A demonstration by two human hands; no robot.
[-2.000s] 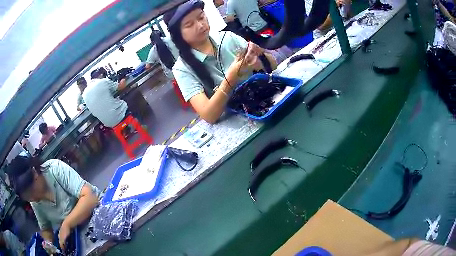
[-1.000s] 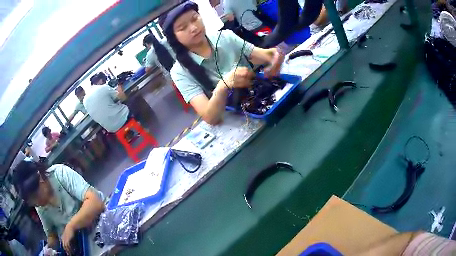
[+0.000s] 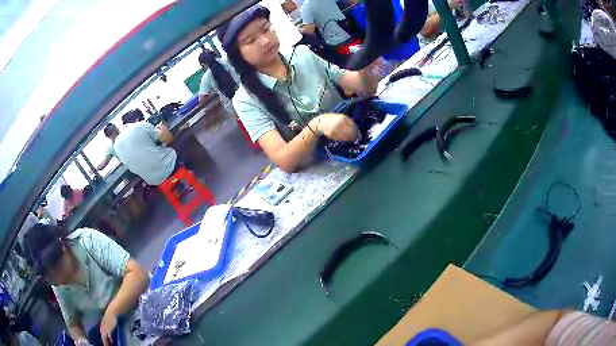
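The wearer's forearm with a striped sleeve enters at the bottom right; the hand on it is cut off by the lower edge, and my other hand is out of the picture. Below the forearm's left end shows the rim of a small blue tray [image 3: 433, 337]. A tan cardboard sheet [image 3: 454, 305] lies behind it. A curved black piece [image 3: 346, 257] lies alone on the green belt [image 3: 290, 297]. Two more curved black pieces [image 3: 420, 140] lie close together farther up. A tied black bundle [image 3: 548, 258] with a wire loop lies on the teal worktop at right.
Across the belt a coworker handles parts over a blue tray of black pieces [image 3: 350, 157]. A blue tray with white contents [image 3: 157, 278] and a crinkled plastic bag [image 3: 166, 309] stand left. White bits [image 3: 592, 293] lie near the sleeve. A black heap [image 3: 596, 86] is far right. A green post [image 3: 451, 30] rises behind.
One of the two nearer crescents is gone from its place; the other has shifted down-left. A second crescent now lies beside the farther one. The coworker's hands have lowered to the tray.
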